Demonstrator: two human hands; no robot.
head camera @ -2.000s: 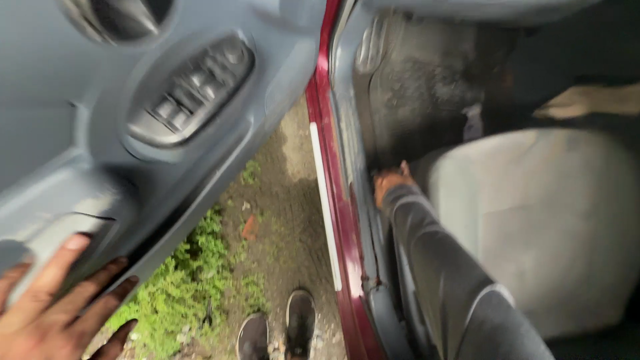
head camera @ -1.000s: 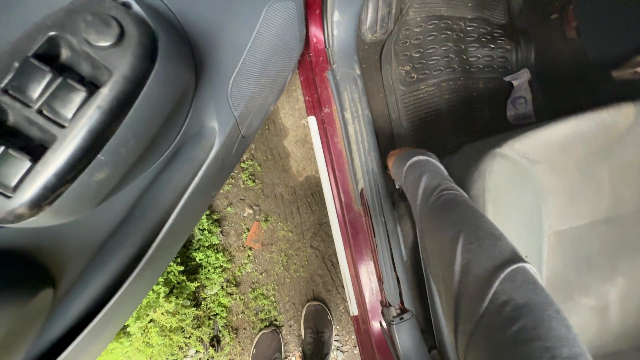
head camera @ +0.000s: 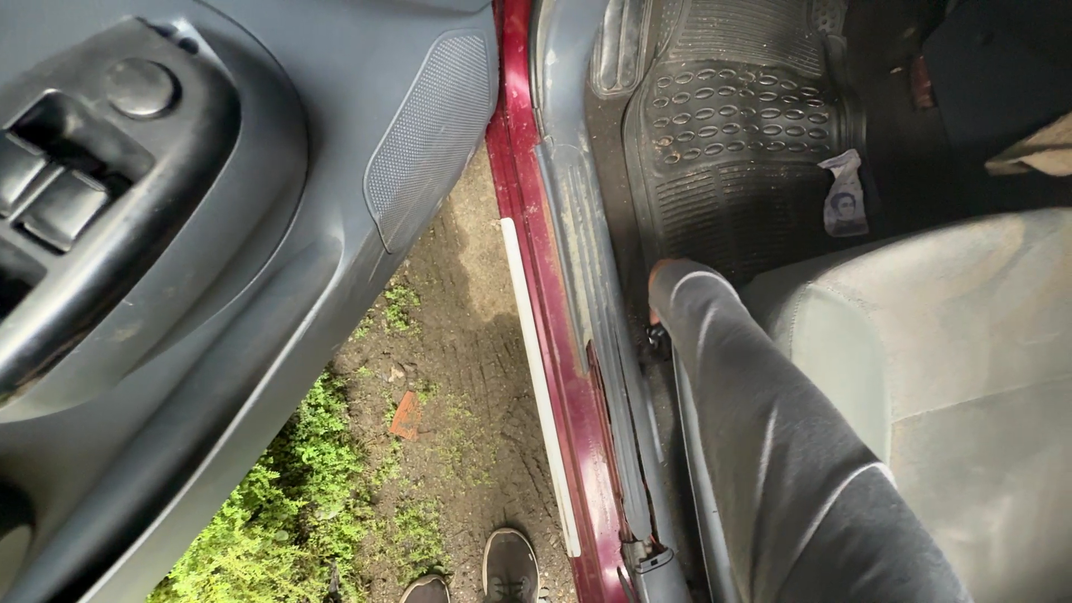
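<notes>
My right arm, in a grey sleeve [head camera: 779, 419], reaches down between the door sill [head camera: 578, 251] and the grey cloth car seat [head camera: 963, 335]. Only a sliver of my right hand [head camera: 658, 293] shows past the cuff, beside the seat's front corner; its fingers and anything in them are hidden. Just below it is a small black part [head camera: 658, 337] at the seat's side. My left hand is out of the picture. A ribbed black rubber floor mat [head camera: 729, 167] lies ahead of the seat, with a crumpled banknote [head camera: 844, 197] at its right edge.
The open car door's grey panel [head camera: 335, 167], with window switches [head camera: 63, 201] and a speaker grille [head camera: 435, 134], fills the left. Below the gap are soil, green plants [head camera: 293, 494], an orange fragment [head camera: 406, 416] and my shoes [head camera: 509, 565]. A pedal [head camera: 620, 50] shows at the top.
My left hand, on the door's armrest two seconds ago, has gone out of view. My right hand is now more hidden beside the seat. The view has shifted closer to the door panel.
</notes>
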